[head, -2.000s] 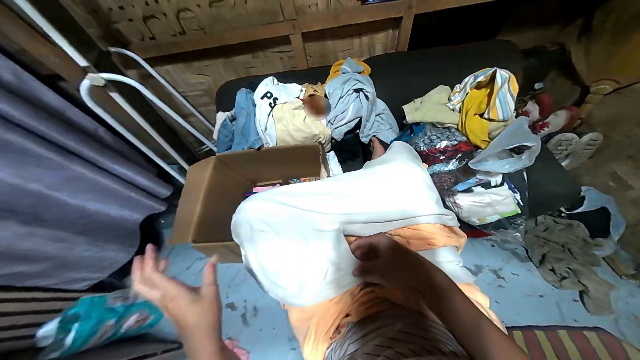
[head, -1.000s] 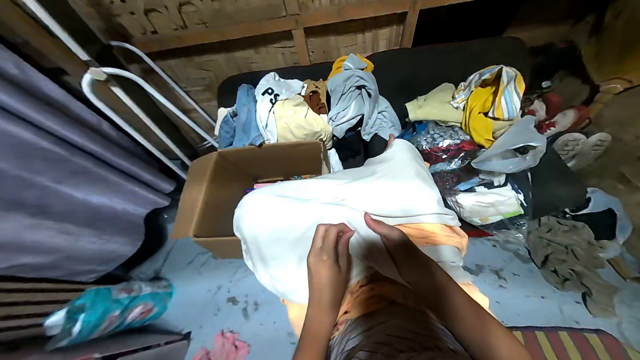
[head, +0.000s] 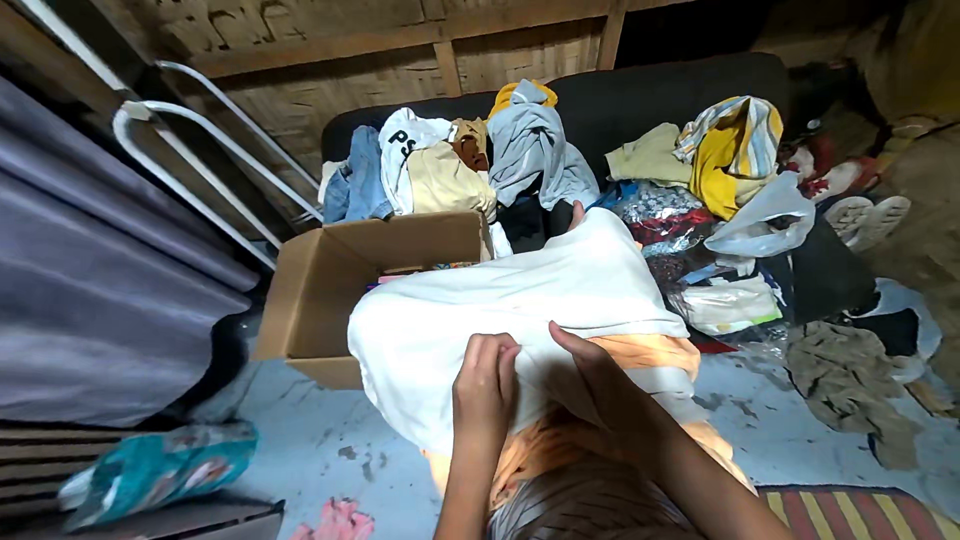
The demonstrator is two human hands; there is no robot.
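Note:
A white cloth lies spread over my lap, above an orange cloth that shows at its right and lower edges. My left hand rests at the white cloth with curled fingers and seems to pinch a bit of it, though the fingertips partly hide this. Just to its right is my right hand, thumb raised, its palm side and lower fingers in shadow against the cloth; whether it grips any cloth is not visible. An open cardboard box stands at the left, partly covered by the white cloth.
Clothes, among them blue denim and a grey garment, lie on a dark sofa. Plastic-wrapped items and a plastic bag are at right. A white metal frame, grey curtain and teal package are at left.
My left hand, spread in the air at the lower left two seconds ago, has moved right onto the white cloth beside my right hand. Little differs from one second ago.

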